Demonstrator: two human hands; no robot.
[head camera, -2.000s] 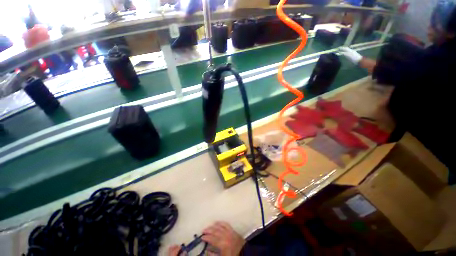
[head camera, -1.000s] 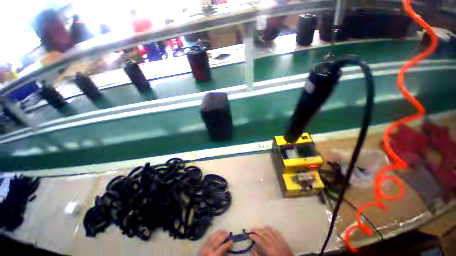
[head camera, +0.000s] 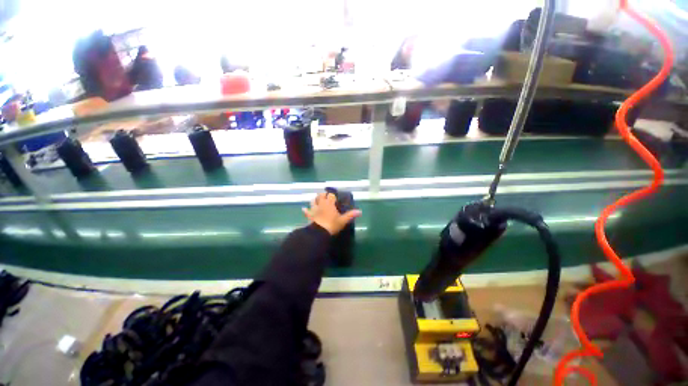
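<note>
My left hand (head camera: 330, 215) is stretched over the green belt, at the upper part of a black upright housing (head camera: 343, 249). Its fingers and thumb are spread, and it partly hides the housing; a firm grip does not show. The dark sleeve crosses a tangled pile of black curved handles (head camera: 166, 332) on the bench. My right hand is not in view. The black electric screwdriver (head camera: 460, 245) hangs tilted, its lower end over the yellow-and-black screw feeder (head camera: 441, 347).
Several black housings (head camera: 299, 145) stand behind the white rail (head camera: 188, 197). An orange coiled hose (head camera: 641, 143) hangs at right, before red pieces (head camera: 641, 309). A clear bag (head camera: 520, 328) lies beside the feeder. A small white object (head camera: 68, 345) is on the bench at left.
Both hands held a black handle low at the bench; now my left hand is out at the housing, and my right hand and that handle are out of view. The view has tilted up.
</note>
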